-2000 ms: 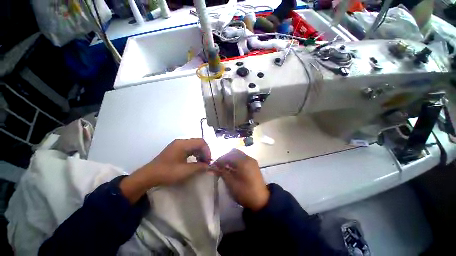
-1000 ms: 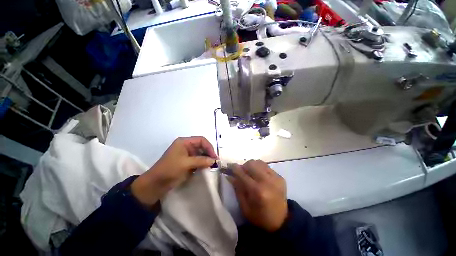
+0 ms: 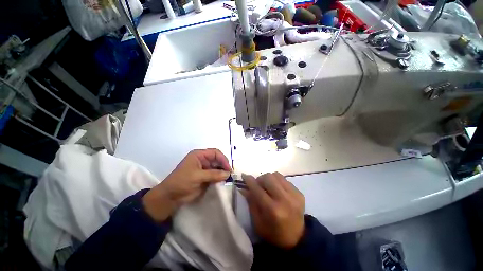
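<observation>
The light garment hangs from my fingers over the table's front edge and lies bunched at the left. My left hand pinches the garment's edge, with a tiny dark piece at the fingertips; its details are too small to tell. My right hand is closed around a small tool with thin dark blades, which looks like thread snips. The blades point left at the pinched edge, close to my left fingertips. The handle is hidden in my palm. Both hands are in front of the presser foot.
The off-white sewing machine stands behind and right of my hands, its lamp lit. A small white piece lies on the bed right of the foot. A label box is below the table edge at right. A red basket is behind the machine.
The view has shifted since the first frame, so the machine shows further right. My right hand has changed its grip, and the dark blades now show at the pinched edge. My left hand keeps its pinch.
</observation>
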